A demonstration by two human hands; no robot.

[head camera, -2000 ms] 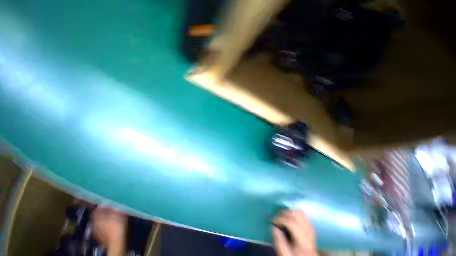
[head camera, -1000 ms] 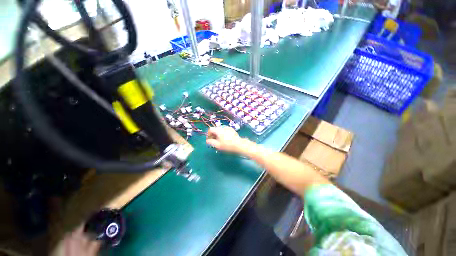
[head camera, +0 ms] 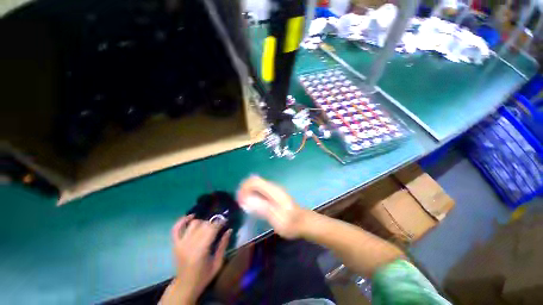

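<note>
My left hand (head camera: pixel 197 247) holds a black housing (head camera: pixel 215 205) at the bench's front edge, with its pale ring face up. My right hand (head camera: pixel 268 205) is just right of the housing, fingers bent together around something whitish and blurred, probably a wired component. The black power screwdriver (head camera: pixel 280 65) with yellow bands hangs above the bench, silvery-white bits around its tip. Loose wired parts (head camera: pixel 306 122) lie behind it. The clear blister tray (head camera: pixel 351 113) holds rows of white and red parts.
A large open carton (head camera: pixel 161 158) with black housings inside stands at the left. A metal upright (head camera: pixel 390 44) and white wrapped material (head camera: pixel 440 39) are farther along the green bench (head camera: pixel 125 238). Cardboard boxes (head camera: pixel 411 199) and a blue crate (head camera: pixel 503 161) are on the floor at the right.
My right hand has moved from the loose wired parts back to the housing. My left hand and the housing now show nearer the middle. The camera view has turned.
</note>
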